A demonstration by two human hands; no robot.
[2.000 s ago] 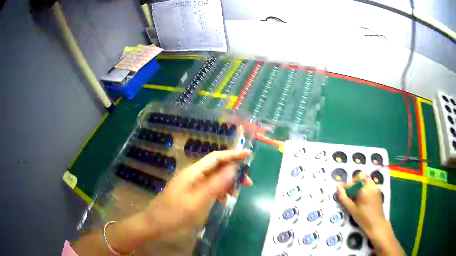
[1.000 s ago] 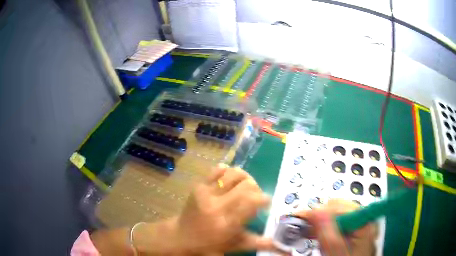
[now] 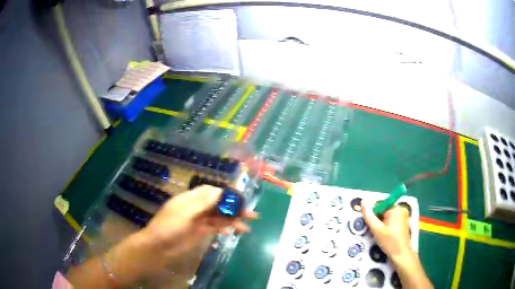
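Note:
My left hand (image 3: pixel 189 223) is over the clear blister tray (image 3: pixel 121 240) and holds a round speaker driver (image 3: pixel 228 202) with its glossy dark blue face showing. Dark units stand on edge in rows in the tray, with tan cardboard beneath. My right hand (image 3: pixel 392 228) is over the white foam tray (image 3: pixel 296 217) and holds the green probe pen (image 3: pixel 389 200). Its fingers are at a unit with pale rings (image 3: pixel 358 224); whether they touch it is unclear. The left columns hold ringed units, and dark holes show at the right, partly hidden by my hand.
Rear blister trays (image 3: pixel 293 132) lie behind on the green mat (image 3: pixel 389 135). A blue bin with papers (image 3: pixel 135 101) is at back left, below a leaning white sheet (image 3: pixel 200 42). Stacked foam trays (image 3: pixel 500 169) stand far right. A dark red lead (image 3: pixel 449 161) runs behind the pen.
My left hand has moved from beside the foam tray back over the blister tray and now holds a unit. My right hand, with the pen, has moved back from the foam tray's near part.

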